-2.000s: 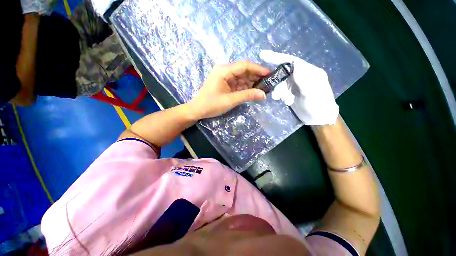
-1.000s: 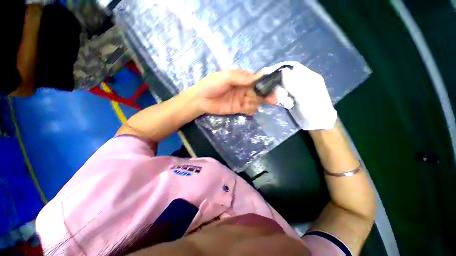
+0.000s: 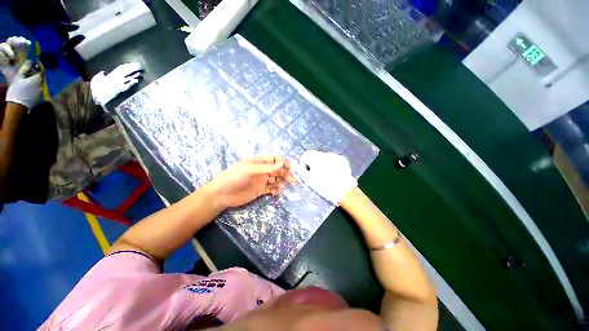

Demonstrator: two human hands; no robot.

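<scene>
A large wrapped grey-silver tray (image 3: pixel 213 123) lies on the dark green bench under wrinkled, glossy film. My left hand (image 3: pixel 253 181) is bare, above the tray's near part, palm partly up, fingers a little curled and apart; I see nothing in it. My right hand (image 3: pixel 329 178), in a white glove, is just right of it over the tray's right part, fingers curled inward. A small dark end of a part (image 3: pixel 307 167) shows among its gloved fingers; the rest is hidden by the glove.
Small dark parts lie on the green belt, one at the right (image 3: pixel 407 160). A clear ribbed tray (image 3: pixel 381 29) is across the pale strip. White foam bars (image 3: pixel 219 27) and a limp white glove (image 3: pixel 118 83) are at upper left, beside a neighbouring worker's gloved hands (image 3: pixel 24 85).
The view has shifted, showing more of the bench's far side. The dark cylinder between both hands now barely shows, at the right glove only. My left fingers have come off it.
</scene>
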